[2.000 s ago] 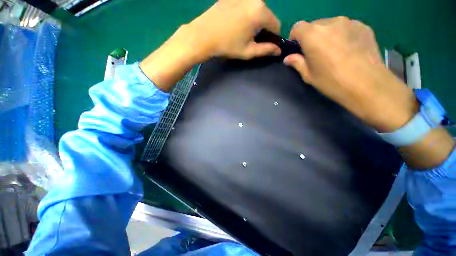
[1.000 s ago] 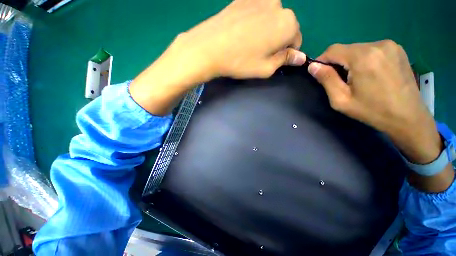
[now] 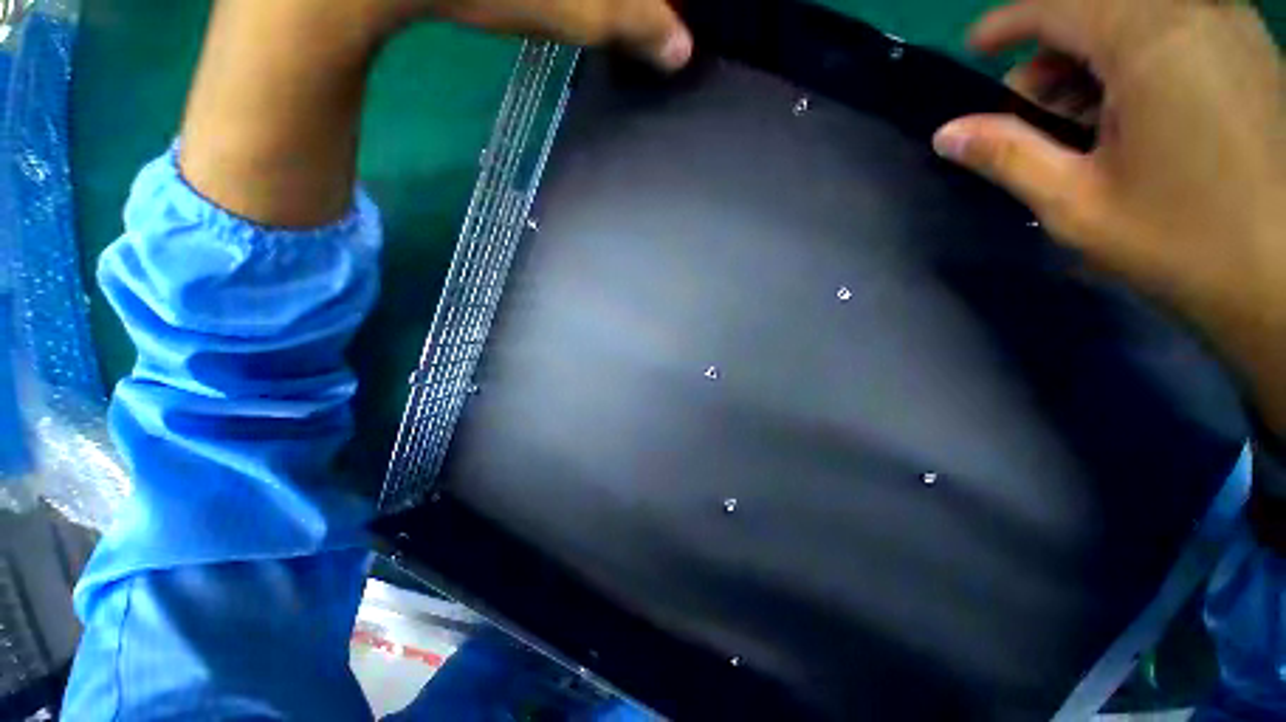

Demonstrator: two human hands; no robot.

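Note:
A matte black insulating sheet [image 3: 635,310] lines a shallow chassis tray, with small bright dots on its floor. A slotted silver end panel [image 3: 487,268] stands at the left, and a pale flange [image 3: 1164,607] shows at the lower right. My left hand [image 3: 621,21] is cut off by the top edge; its thumb lies at the far side wall's left part and its other fingers are hidden. My right hand [image 3: 1149,127] straddles the far side wall [image 3: 846,50], thumb inside and fingers beyond, spread apart.
The tray lies on a green bench top [image 3: 155,85]. Blue-tinted bubble wrap [image 3: 43,240] and crinkled clear film [image 3: 78,459] are at the left edge. A white item with red marks [image 3: 409,642] shows below the tray's near left side. My blue left sleeve [image 3: 233,423] fills the lower left.
My hands have moved apart from their pinch on the far wall, left hand up and left, right hand to the right. The far wall now shows between them. The standing metal brackets are out of view.

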